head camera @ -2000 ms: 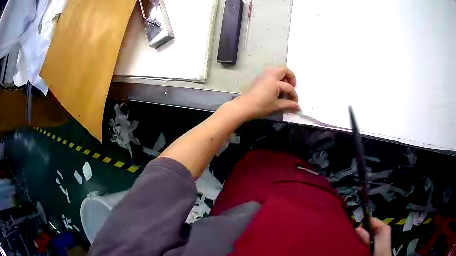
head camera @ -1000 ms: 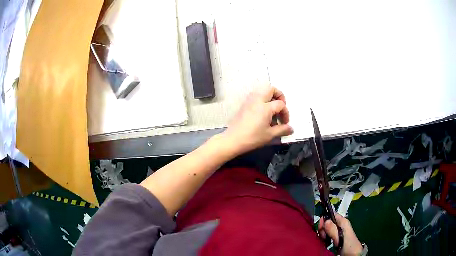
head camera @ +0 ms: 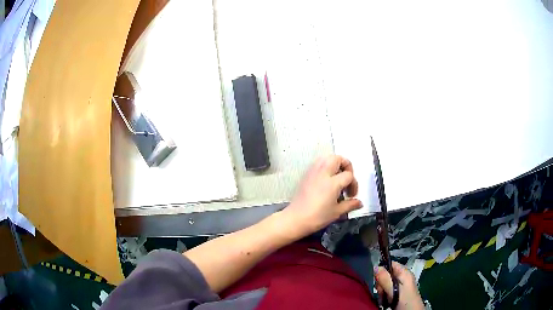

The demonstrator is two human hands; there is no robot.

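Observation:
A large white fabric panel [head camera: 449, 91] lies flat on the right, its near edge running along the table's front edge. My left hand [head camera: 330, 191] is at the panel's near left corner, fingers curled, thumb and fingertips pinching the corner. My right hand [head camera: 400, 287] is low at the bottom edge of the picture and holds the tailor's shears [head camera: 382, 224] by the handle. The blades point up and away, over the panel's near edge just right of my left hand. The blades look closed.
A black bar weight [head camera: 250, 124] and a thin red pen [head camera: 267, 88] lie left of the panel. A silvery block with cord [head camera: 148, 142] sits on a white stack [head camera: 188, 175]. An orange-brown card pattern [head camera: 70, 133] hangs over the table edge [head camera: 176, 225] at left. Scraps litter the floor.
The view has shifted, so the table things sit lower in the picture. The shears have come from farther right to near my left hand, which stays at the panel's corner.

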